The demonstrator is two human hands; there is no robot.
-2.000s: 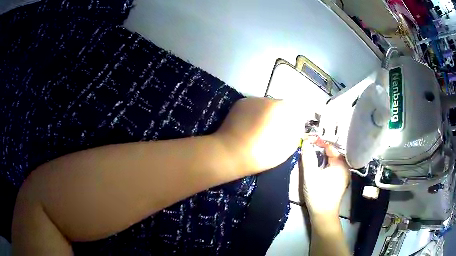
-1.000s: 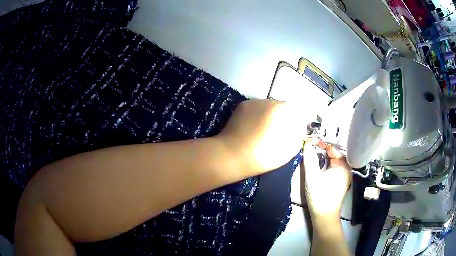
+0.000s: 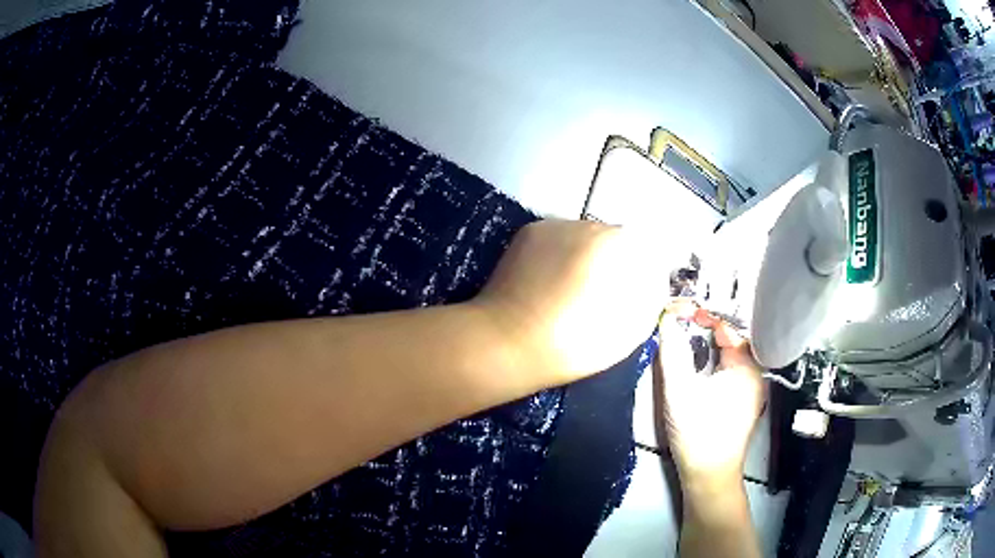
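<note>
The navy tweed panel with white-flecked lines spreads over the left. A smooth dark strip lies along its right edge. My left hand lies on the cloth beside the presser foot; its fingers are washed out by glare. My right hand is just below the foot, fingertips bunched close together near the needle area. A small dark shape shows between its fingers; I cannot tell what it is or whether it is held. A tiny yellow spot shows by the fingertips.
The off-white sewing machine head with a green label stands at the right. A yellowish frame-shaped piece lies behind the foot on the white table. Dark folded strips lie right of my right forearm. Cluttered shelving shows at the top right.
Both hands stay at the foot, with only a slight shift. My left forearm and the cloth hardly differ from before.
</note>
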